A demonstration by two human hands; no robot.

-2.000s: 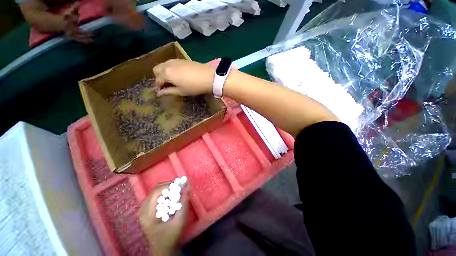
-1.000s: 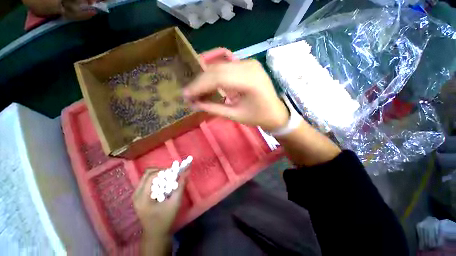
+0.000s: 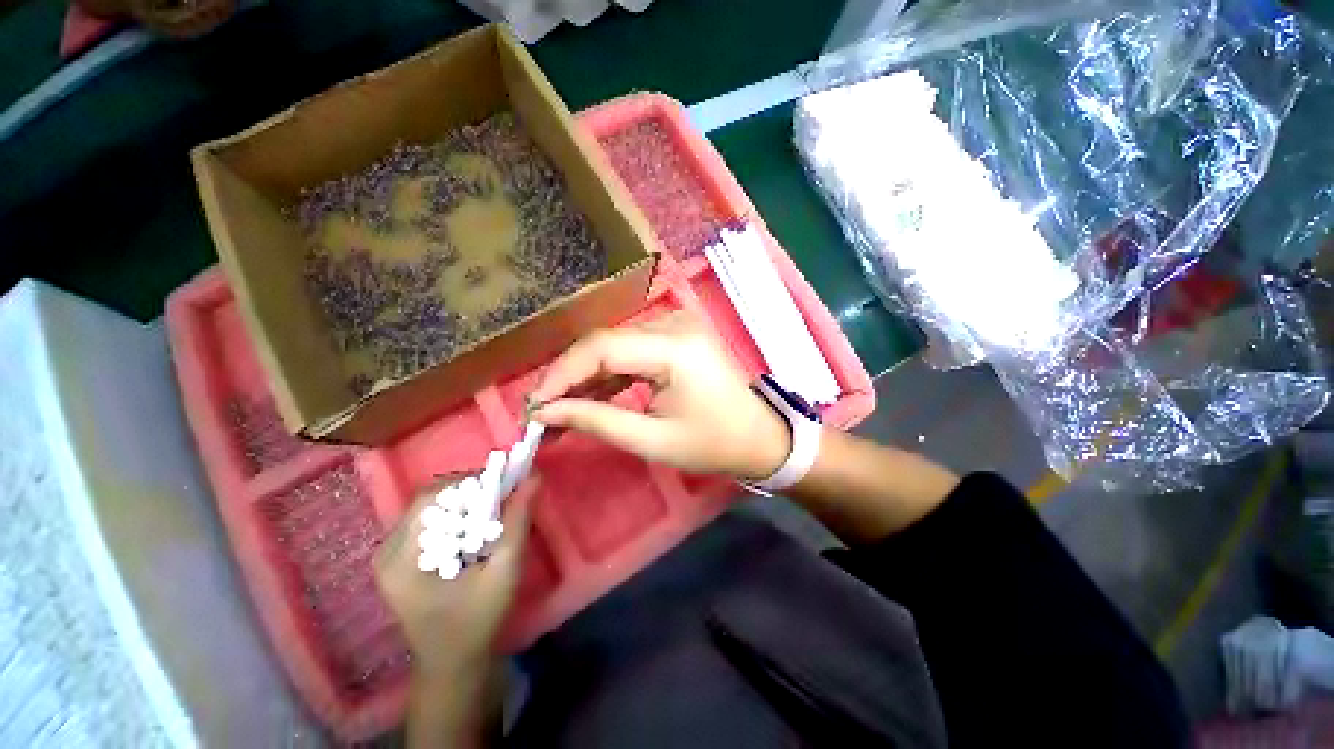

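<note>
My left hand [image 3: 457,593] holds a bunch of slim white tubes [image 3: 460,527], their round ends facing up. My right hand [image 3: 666,403] has thumb and forefinger pinched at the end of one tube that stands out from the bunch. A tiny dark bit shows at those fingertips; its shape is too small to tell. The open cardboard box [image 3: 468,373] with many small grey-brown metal parts [image 3: 424,329] rests on the pink-red sorting tray [image 3: 863,392]. Several loose white sticks [image 3: 773,318] lie in the tray's right side.
A white foam box [image 3: 110,395] stands at the left. A clear plastic bag [image 3: 1156,190] with dense white stock [image 3: 936,220] lies at the right. Behind is the green belt [image 3: 702,59]. Part of another person's hand [image 3: 176,12] and white cartons [image 3: 541,12] show at the top edge.
My right hand has moved out of the cardboard box, down and toward me, to the tube end at my left hand. The box and tray appear higher in the picture.
</note>
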